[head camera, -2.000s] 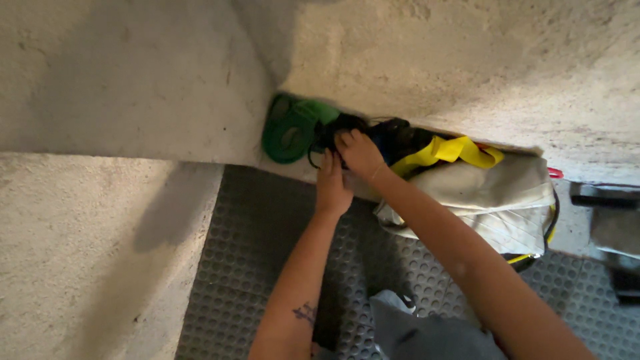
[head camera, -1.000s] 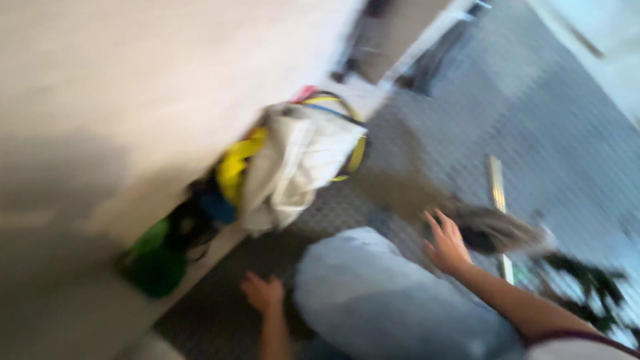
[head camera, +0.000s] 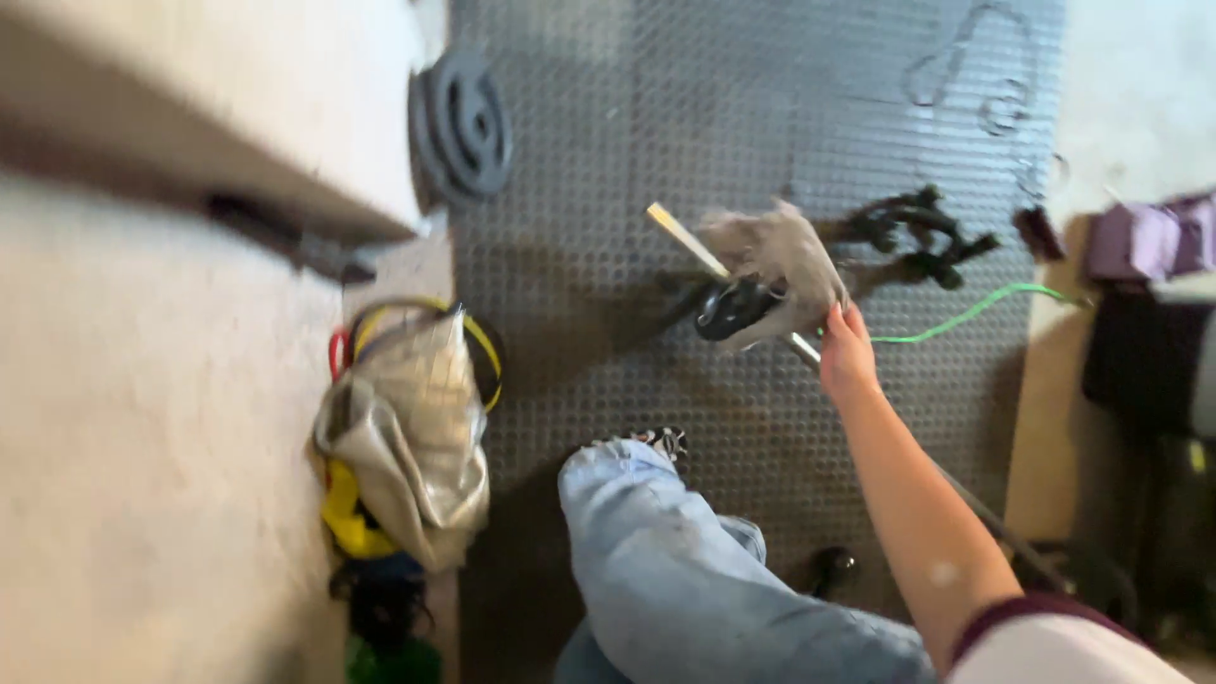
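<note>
My right hand (head camera: 845, 351) grips the edge of a greyish-brown cloth or bag (head camera: 784, 252), blurred by motion. A black object (head camera: 736, 309) shows within or under its lower left side. A long pole with a pale, yellowish end (head camera: 679, 233) passes beneath the cloth. My left hand is out of view. At the left, along the wall, lies a beige sack (head camera: 408, 446) with a yellow-and-black looped cord (head camera: 484, 356) behind it, a yellow strap (head camera: 351, 518) beside it and green material (head camera: 389, 662) below.
Studded dark rubber matting (head camera: 589, 332) covers the floor. A rolled grey mat (head camera: 465, 128) rests by the wall. Beyond the cloth are a dark branching object (head camera: 912, 233) and a green cord (head camera: 978, 309). Purple items (head camera: 1149, 237) are at the right. My jeans-clad leg (head camera: 684, 570) is below.
Both hands have left the black and green items by the wall. My right hand has taken hold of the greyish-brown cloth, and my left hand has gone out of view. The view has turned strongly.
</note>
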